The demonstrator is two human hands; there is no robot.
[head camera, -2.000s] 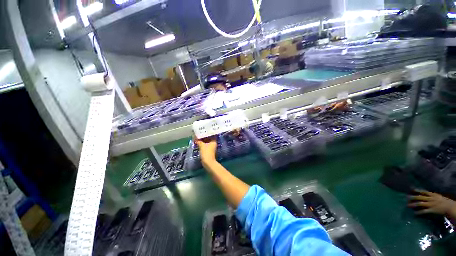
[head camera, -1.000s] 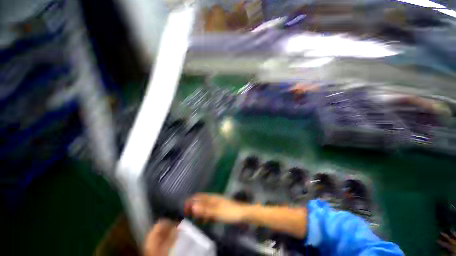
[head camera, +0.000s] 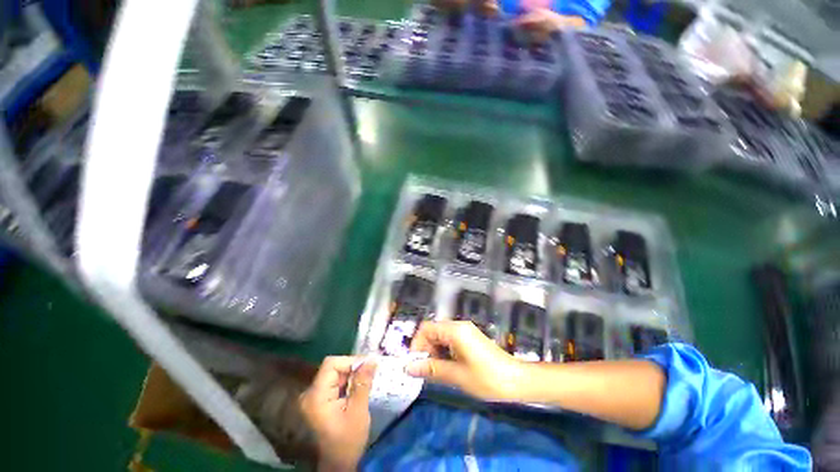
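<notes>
My left hand holds a small white label sheet with rows of print, at the tray's near left corner. My right hand pinches the sheet's upper right edge; whether a single label is at its fingertips cannot be told. A clear blister tray lies on the green bench with black handheld units in two rows, many showing an orange spot and pale label area. My right hand and forearm partly hide the near row.
Stacked trays with units stand at left. A long white strip hangs across the left side. More trays and another person's hands are at the back. Black strips lie at right.
The view has swung down to the bench tray. My right hand has come down from the rail, and the white sheet is now between both hands.
</notes>
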